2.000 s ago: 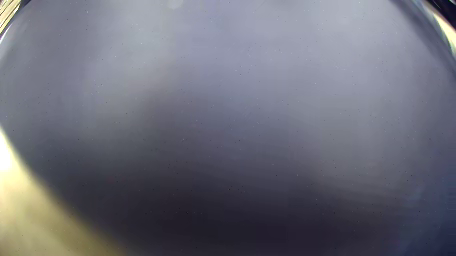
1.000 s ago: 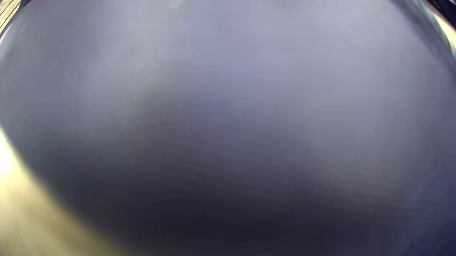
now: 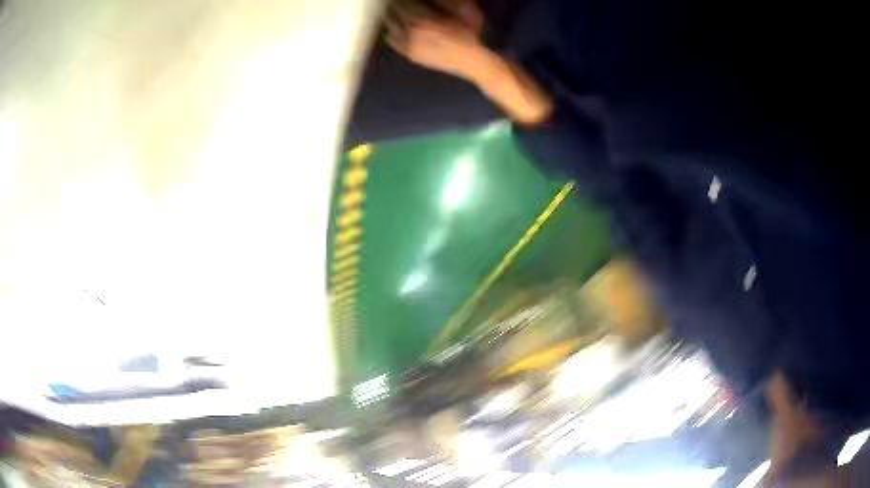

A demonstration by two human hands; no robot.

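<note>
The view is strongly tilted, blurred and glaring. A pale, glare-white surface (image 3: 181, 191) fills the left; it may be a bench top. A flat grey-white item with a blue end (image 3: 143, 386) shows near its lower edge. Neither my left hand nor my right hand can be made out as my own. A bare hand and forearm from a dark sleeve show at top centre beside the pale surface; whose they are cannot be told for sure, nor whether the hand holds anything.
A person in a dark navy jacket (image 3: 687, 238) with small reflective bars fills the right. Green floor (image 3: 410, 210) with a yellow-black strip (image 3: 349, 229) and a yellow line (image 3: 520, 248) lies between. Blurred clutter and bright lights run along the bottom.
The blurred grey-purple expanse that filled the view is gone. The pale surface, green floor, dark jacket, bare forearm and blurred workshop have come into view.
</note>
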